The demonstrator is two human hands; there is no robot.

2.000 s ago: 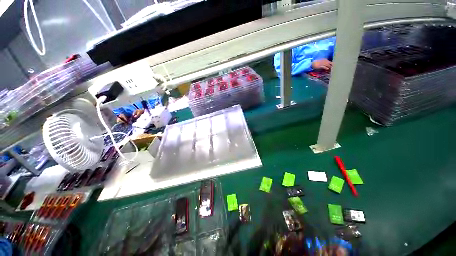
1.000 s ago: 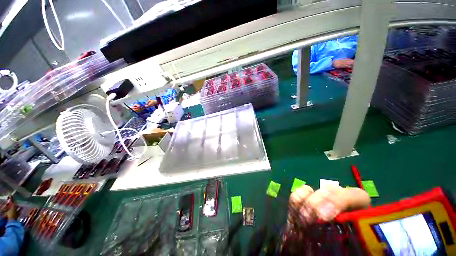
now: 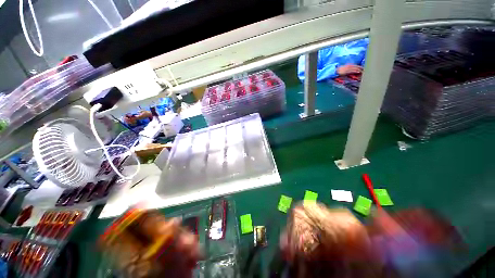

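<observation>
My left hand [image 3: 171, 247], blurred, is over the left part of the clear tray [image 3: 232, 233] at the bottom edge. It holds a red-and-yellow phone [image 3: 133, 231], also blurred. My right hand [image 3: 325, 236] is low at centre-right, strongly blurred; its grip cannot be made out. A blurred reddish shape [image 3: 426, 231] lies right of it, too smeared to name. One dark phone with a red rim [image 3: 217, 219] lies in the tray. Another dark phone [image 3: 190, 225] is partly hidden by my left hand.
Green cards [image 3: 246, 223], a white card [image 3: 341, 195] and a red pen [image 3: 369, 187] lie on the green bench. An upright post [image 3: 369, 92] stands behind them. A pale empty-looking tray [image 3: 217, 157], a fan [image 3: 65, 152] and tray stacks [image 3: 244, 100] are beyond.
My left hand has come into view with a phone over the tray. The sharp phone with the lit screen at right is no longer clearly seen. The view has shifted slightly.
</observation>
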